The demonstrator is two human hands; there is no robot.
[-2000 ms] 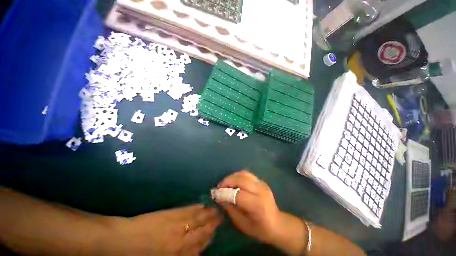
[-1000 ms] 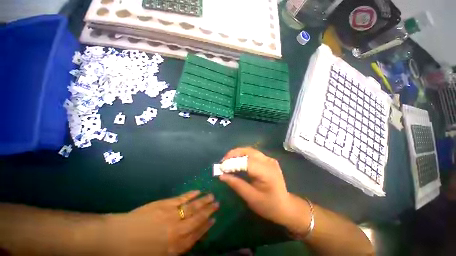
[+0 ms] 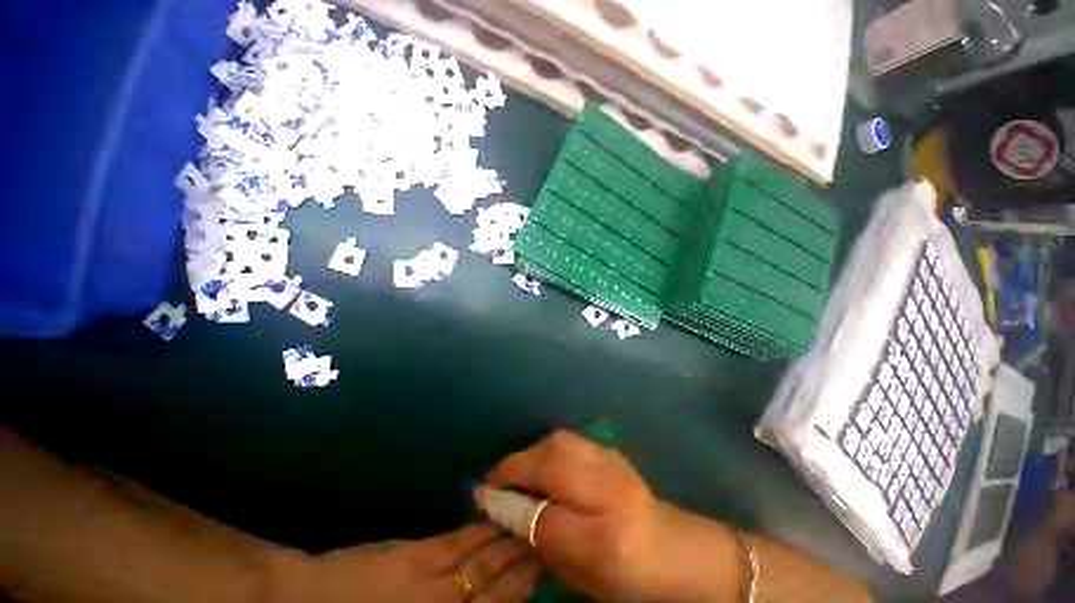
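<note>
My right hand [image 3: 586, 509], with a white wrap on one finger, is at the lower middle with thumb and finger pinched together. A tiny dark-blue spot shows at the fingertips; I cannot tell what it is. My left hand [image 3: 477, 568] lies low beside and partly under it, cut off by the bottom edge, its fingertips hidden. A bit of green PCB panel [image 3: 600, 431] shows just behind my right hand; the rest is covered or too dark to see. The component tray [image 3: 917, 406], with a grid of square components, is at the right.
Two stacks of green PCB panels [image 3: 607, 212] stand behind my hands. A large pile of white holed spacers [image 3: 342, 118] lies at the upper left beside a blue bin [image 3: 88, 165]. White perforated boards [image 3: 754, 71] are at the back. A bottle cap [image 3: 874, 136] lies at the upper right.
The camera view has shifted and tilted. My right hand has come down against my left hand. The small white square seen at its fingertips one second ago no longer shows clearly.
</note>
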